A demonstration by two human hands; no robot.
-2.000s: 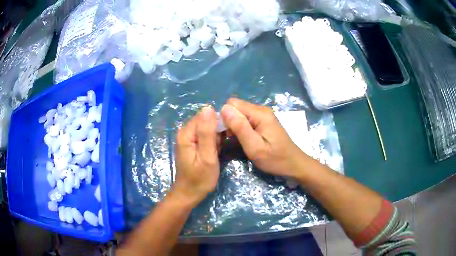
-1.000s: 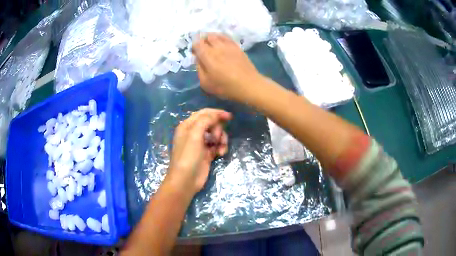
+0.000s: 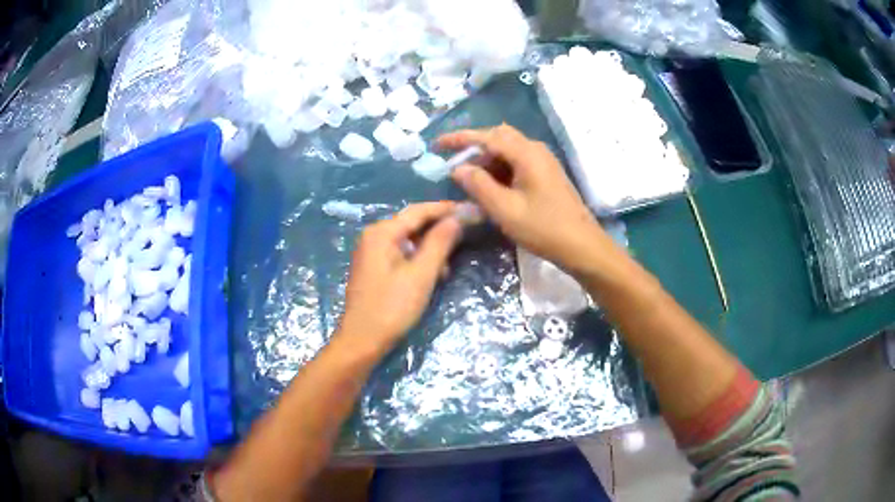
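My right hand holds a small translucent white shell between thumb and fingers, just in front of the shell pile. My left hand is close beside it, lower left, pinching a small whitish piece at its fingertips; another small piece shows at its curled fingers. Loose shells lie just beyond my hands, at the near edge of the heap spilling from a clear bag. Small round discs with holes lie on the crinkled clear sheet.
A blue bin with white capsules stands left. A clear tub heaped with white parts is right, beside a thin stick, a phone and ribbed clear trays. A flat whitish square lies near my right wrist.
My right hand has come back from the heap towards my left hand with a shell in its fingers. Several shells now lie loose nearer to me. My left hand has closed on a small piece.
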